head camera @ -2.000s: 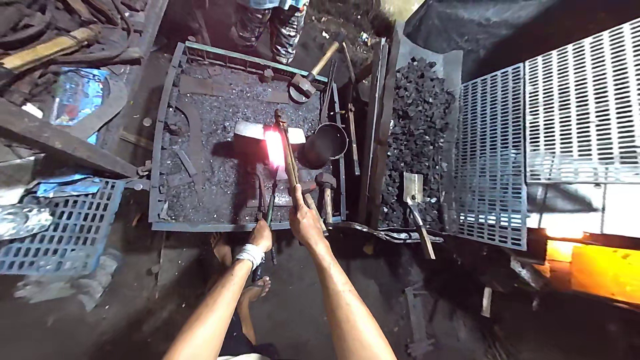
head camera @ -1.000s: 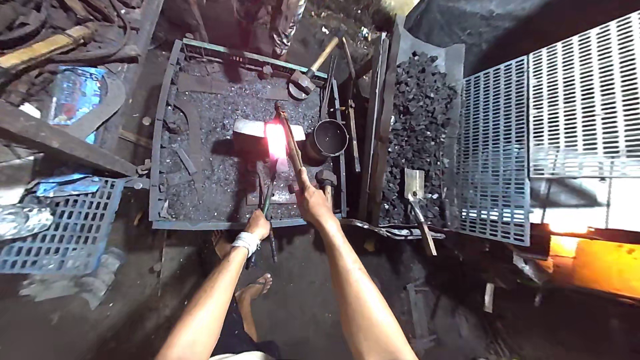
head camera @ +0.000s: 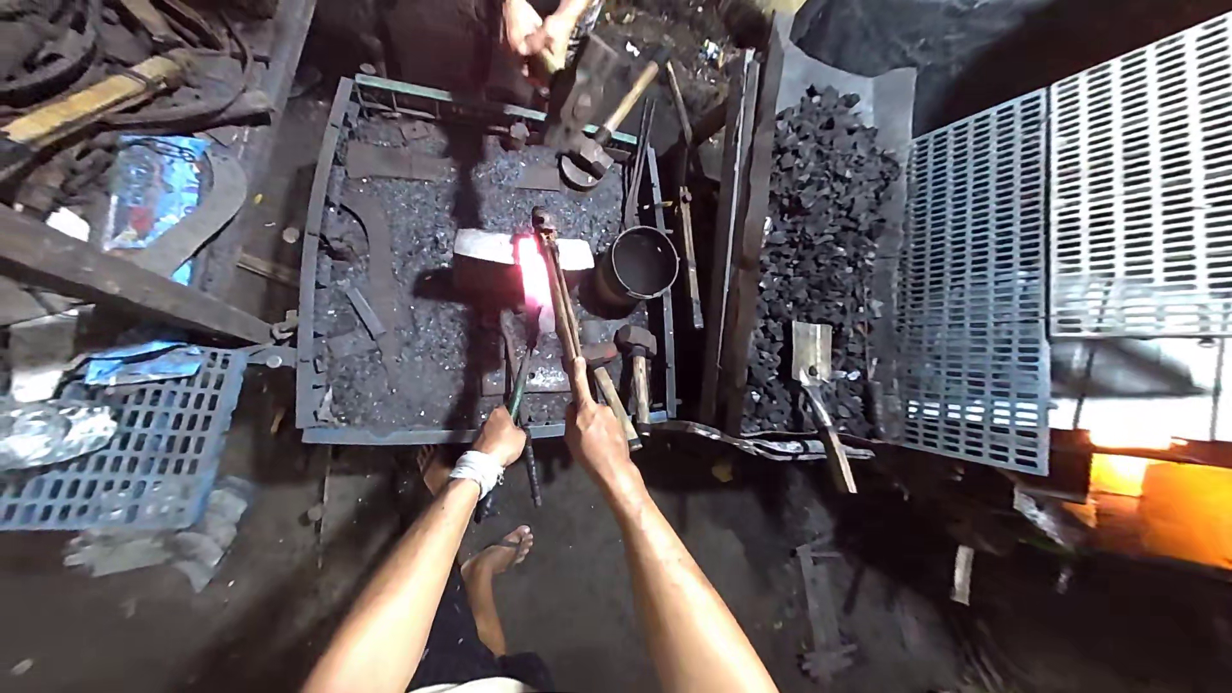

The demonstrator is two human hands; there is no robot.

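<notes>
My left hand (head camera: 501, 438) is closed around the handles of metal tongs (head camera: 521, 385), one of them green. The tongs reach a glowing piece of metal (head camera: 531, 274) that lies across a pale-topped anvil (head camera: 486, 244). In my right hand (head camera: 594, 435) is a long-handled tool (head camera: 564, 313), whose small dark metal head rests over or beside the glowing piece; exact contact is unclear. At the top, a co-worker's hands (head camera: 539, 34) grip a blurred sledgehammer (head camera: 582, 87) above the frame's far edge. Two hammers (head camera: 636, 356) (head camera: 599, 354) stand right of my right hand's tool.
A dark metal pot (head camera: 643, 265) stands right of the anvil, inside a metal-edged bed (head camera: 385, 435). Another hammer (head camera: 592, 154) lies behind it. On the right are a charcoal trough (head camera: 828, 212), a small shovel (head camera: 811, 351), plastic grates (head camera: 977, 269) and a glowing orange area (head camera: 1174, 505).
The co-worker's hands and sledgehammer have come into view at the top, where earlier frames show only legs. My right hand has shifted slightly back toward me since one second ago.
</notes>
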